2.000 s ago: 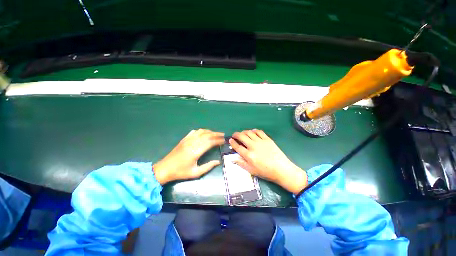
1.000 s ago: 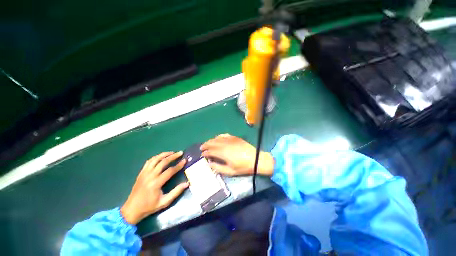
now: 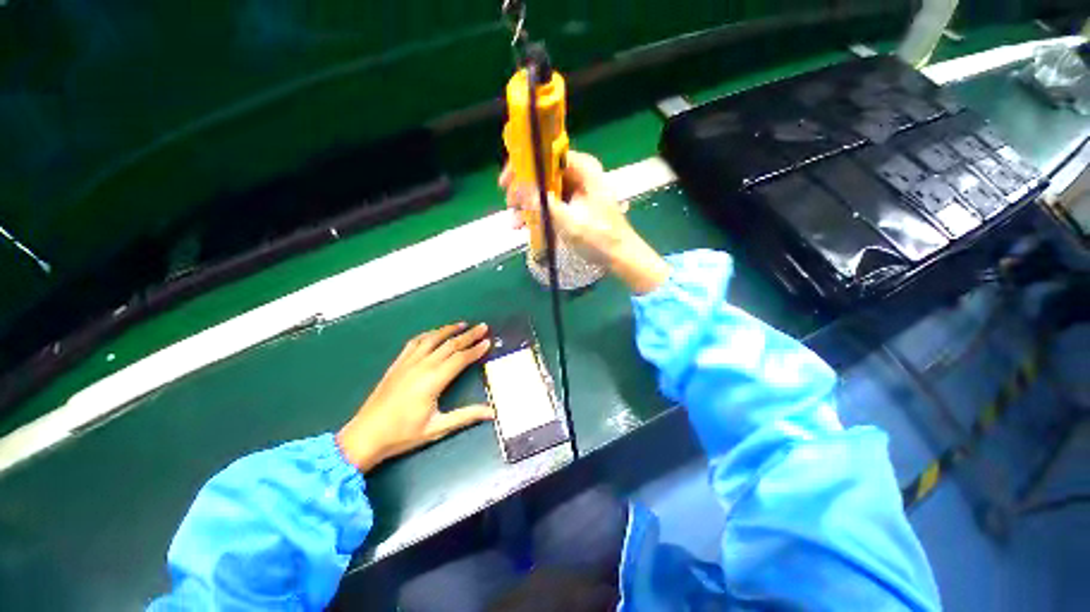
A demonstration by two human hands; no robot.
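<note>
The open phone unit (image 3: 522, 395), black with a large white block in its middle, lies flat near the front edge of the green bench. My left hand (image 3: 418, 395) rests flat at its left side, with fingertips at its upper left edge. My right hand (image 3: 579, 213) is closed around the yellow-orange electric screwdriver (image 3: 538, 132), which hangs upright. The screwdriver's tip is hidden at the round speckled screw dish (image 3: 569, 268). The black cable (image 3: 559, 335) hangs in front of the tool and my right hand and passes over the phone's right side.
Stacked black blister trays (image 3: 849, 179) lie on the bench to the right. A white edge rail (image 3: 395, 276) runs behind the work. Beyond it, a long black tray (image 3: 299, 227) lies on the green conveyor. A clear plastic bag (image 3: 1059, 69) is at the far right.
My right hand has left the phone and moved up to take hold of the screwdriver. My left hand stays beside the phone. The view has turned right, bringing more of the black trays into sight.
</note>
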